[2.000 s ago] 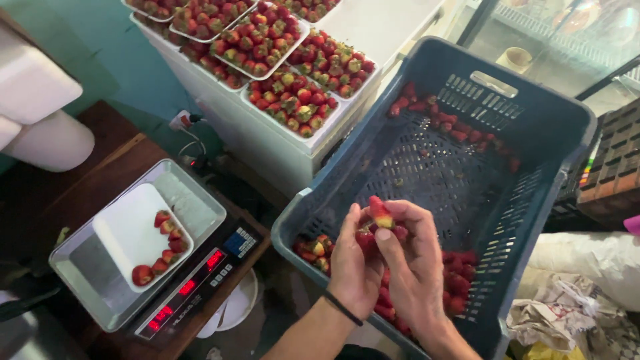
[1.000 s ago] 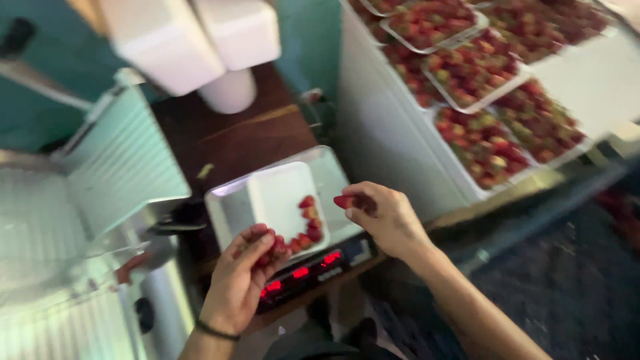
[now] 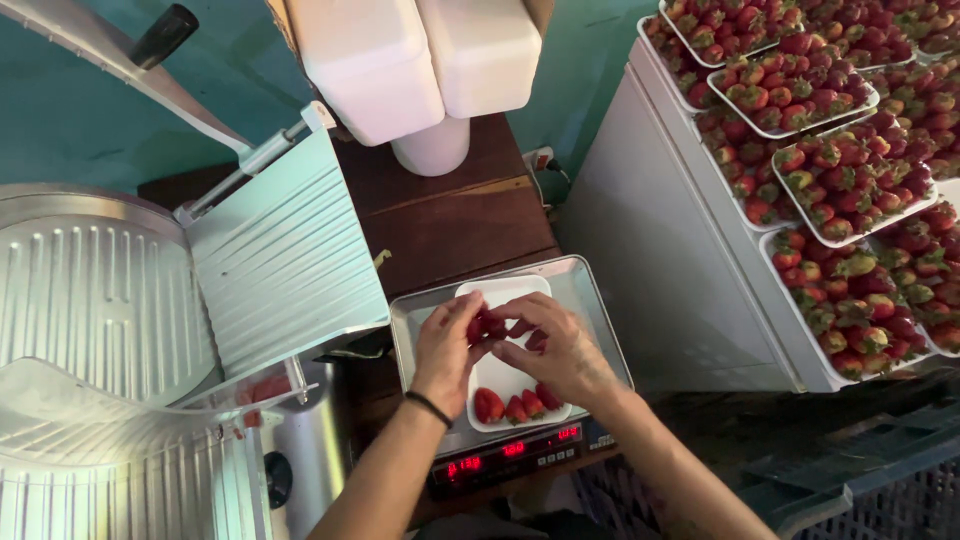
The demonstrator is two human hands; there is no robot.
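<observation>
My left hand (image 3: pixel 444 352) and my right hand (image 3: pixel 559 349) are close together over a white foam tray (image 3: pixel 499 375). Dark red strawberries (image 3: pixel 486 327) are between the left fingers, and the right fingertips meet them; another red strawberry shows under the right hand's curled fingers. Several strawberries (image 3: pixel 516 409) lie in a row along the tray's near end. Beneath the tray is the metal pan (image 3: pixel 596 337) of a digital scale, whose display (image 3: pixel 514 449) glows red at the front edge. Fingers hide part of the tray.
A metal slicer (image 3: pixel 285 255) stands at left. Stacked white foam trays (image 3: pixel 367 75) are behind the scale on a dark wooden table (image 3: pixel 450 225). Filled strawberry trays (image 3: pixel 847 330) cover a white chest-like unit (image 3: pixel 675 262) at right. A dark plastic crate (image 3: pixel 892 465) sits at lower right.
Both hands have gone from above the crate to the scale, carrying strawberries. Since one second ago they have drawn together over the foam tray. The view has swung left.
</observation>
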